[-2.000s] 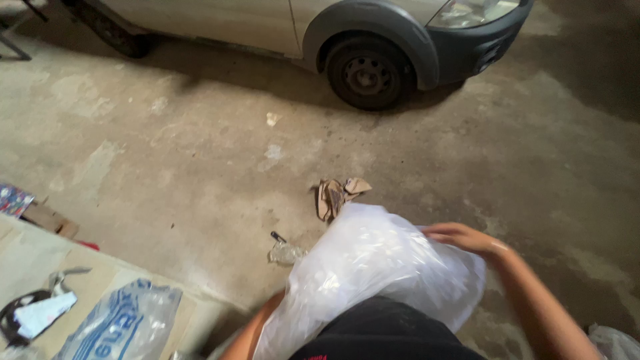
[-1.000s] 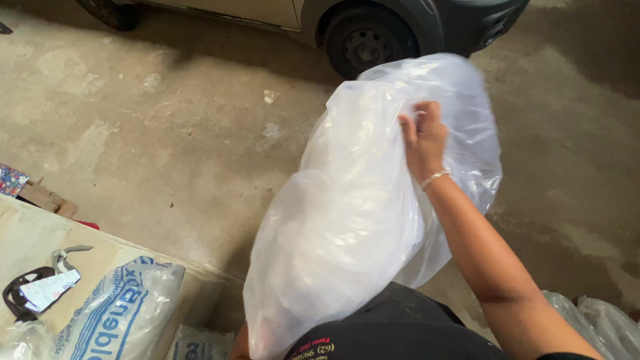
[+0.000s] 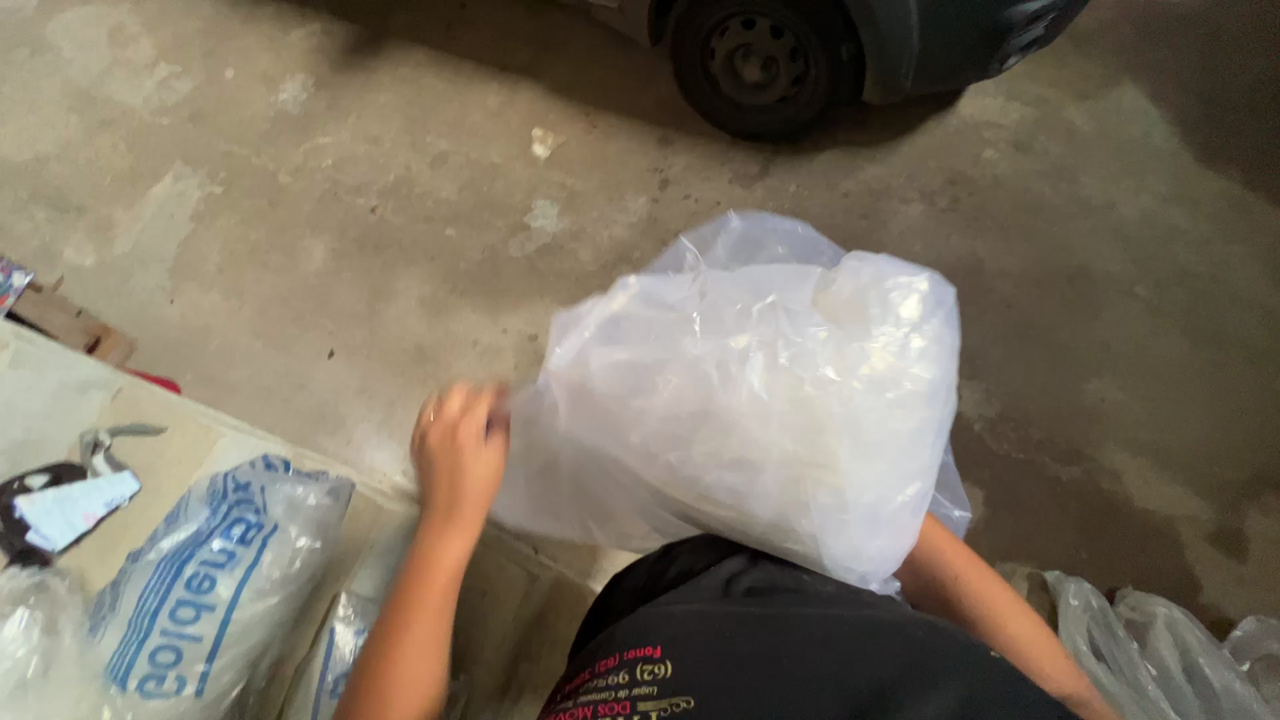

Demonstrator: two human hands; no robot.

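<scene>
A large translucent white plastic bag [image 3: 740, 400], bulging with pale contents that cannot be made out, lies against the front of my black shirt. My left hand [image 3: 460, 440] is closed on the bag's gathered edge at its left end, slightly blurred, with a ring on one finger. The right forearm reaches up to the bag's lower right side, where the plastic hides my right hand. Some thin, looser plastic stands out behind the bag's top edge.
At the left, a pale tabletop [image 3: 190, 410] bears a plastic package with blue print [image 3: 220, 580] and a dark object with a paper [image 3: 75, 510]. Clear plastic bags [image 3: 1150, 640] lie at the lower right. A car's wheel [image 3: 760, 70] is ahead on the concrete floor [image 3: 380, 230].
The bag has turned and swung to the right. My left hand has come into sight, gripping its left edge. My right hand, seen on top of the bag before, is now hidden at its lower right.
</scene>
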